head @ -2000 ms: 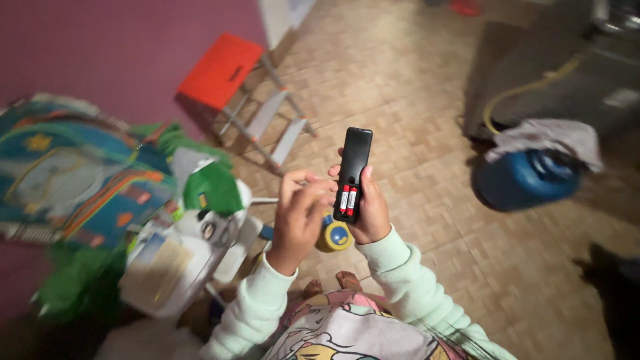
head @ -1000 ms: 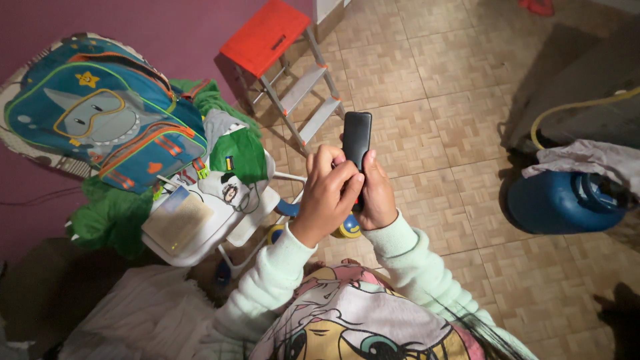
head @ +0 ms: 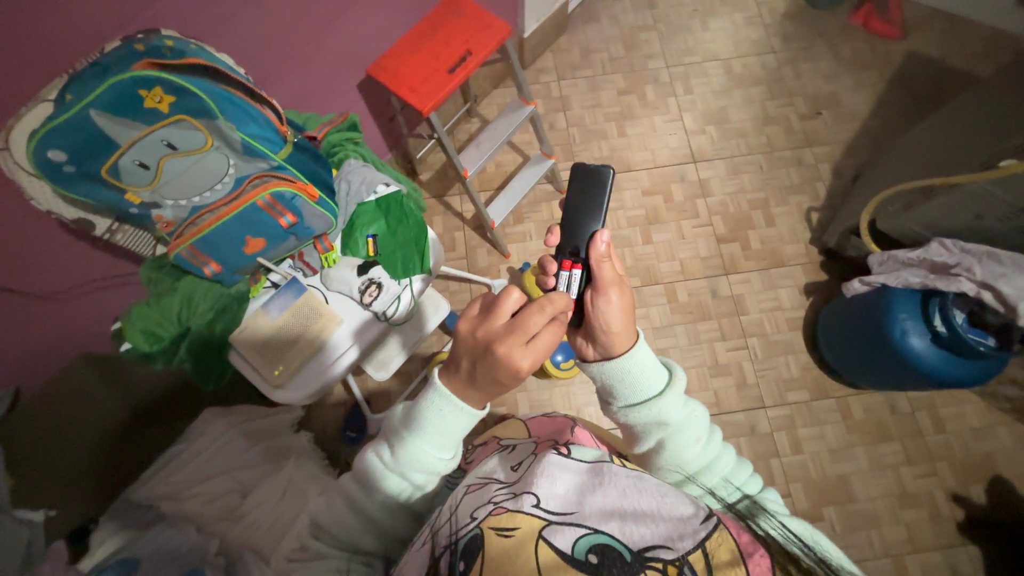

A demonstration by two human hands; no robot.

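Note:
My right hand [head: 608, 308] holds a black remote control [head: 586, 200] with its back side up and its battery compartment uncovered. Two red and white batteries [head: 570, 278] lie side by side in the compartment. The fingertips of my left hand [head: 508, 340] touch the lower end of the batteries, its fingers bent together; whether anything is pinched under them is hidden. Another small battery [head: 372, 245] lies on green cloth [head: 400, 220] at the left.
A blue shark backpack [head: 192, 160] and a perforated beige object [head: 290, 332] are on a white plastic high chair [head: 280, 392]. Beyond stands a step ladder with a red top [head: 440, 52]. A blue gas cylinder [head: 904, 340] is at the right, a yellow and blue toy [head: 560, 360] below my hands.
My left hand covered the battery compartment a second ago; it has moved down and left, and the two batteries show again. My right hand still holds the remote control.

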